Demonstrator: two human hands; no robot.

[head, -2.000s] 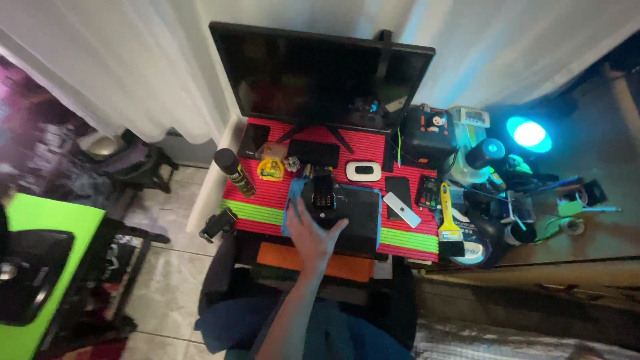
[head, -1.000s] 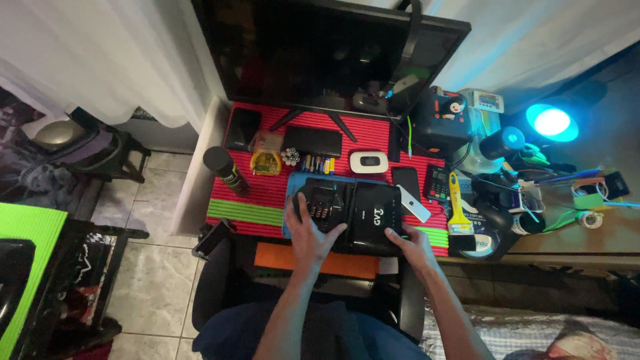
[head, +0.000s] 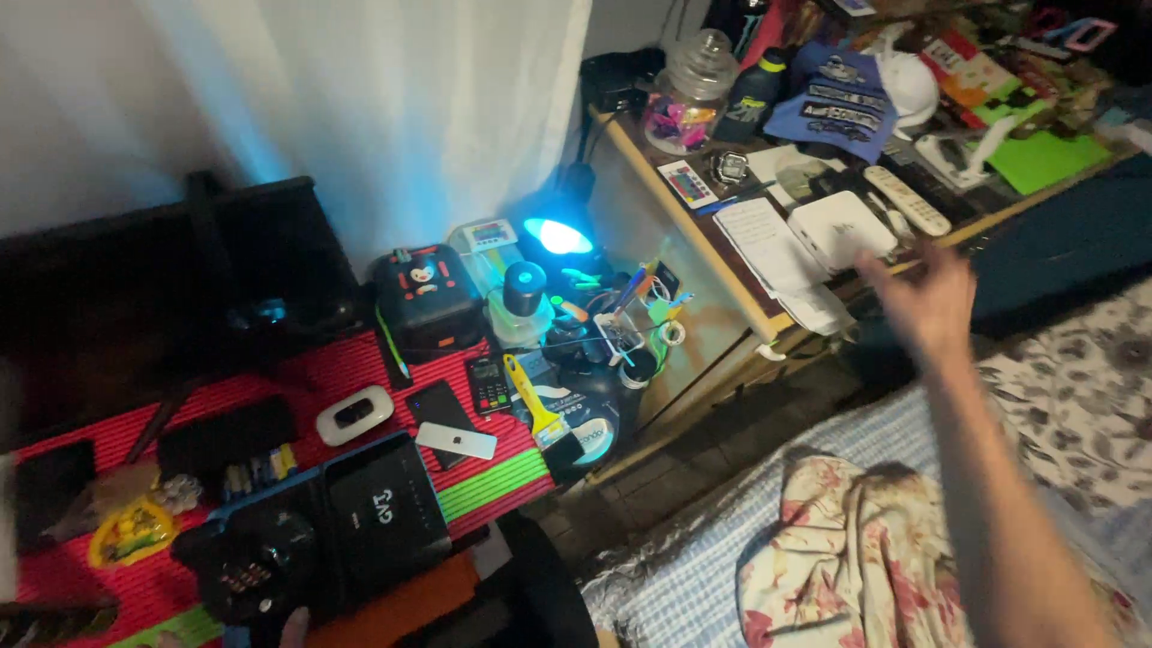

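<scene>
My right hand [head: 927,292] is raised at the right, blurred, close to a white square box [head: 841,229] and a cream remote control [head: 907,200] on the wooden dresser; whether it touches either cannot be told. Of my left hand [head: 292,627] only fingertips show at the bottom edge, beside a black telephone-like device with a keypad [head: 256,562]. Right of that device lies a black router [head: 382,513], both on a blue-edged item. Nearby on the red mat are a white oval device [head: 355,415], a white phone [head: 456,441], and a card reader [head: 489,385].
A black monitor [head: 180,297] stands behind the mat. A yellow-handled brush [head: 533,396], a lit lamp [head: 558,236] and a black case [head: 427,301] are at its right. The dresser holds a glass jar [head: 688,99], papers [head: 765,247] and a digital watch [head: 729,166]. A bed with a floral cloth [head: 846,549] is below.
The view has swung far to the right. My right hand has left the black router and moved right to the dresser. The left hand remains near the keypad device, now mostly out of frame.
</scene>
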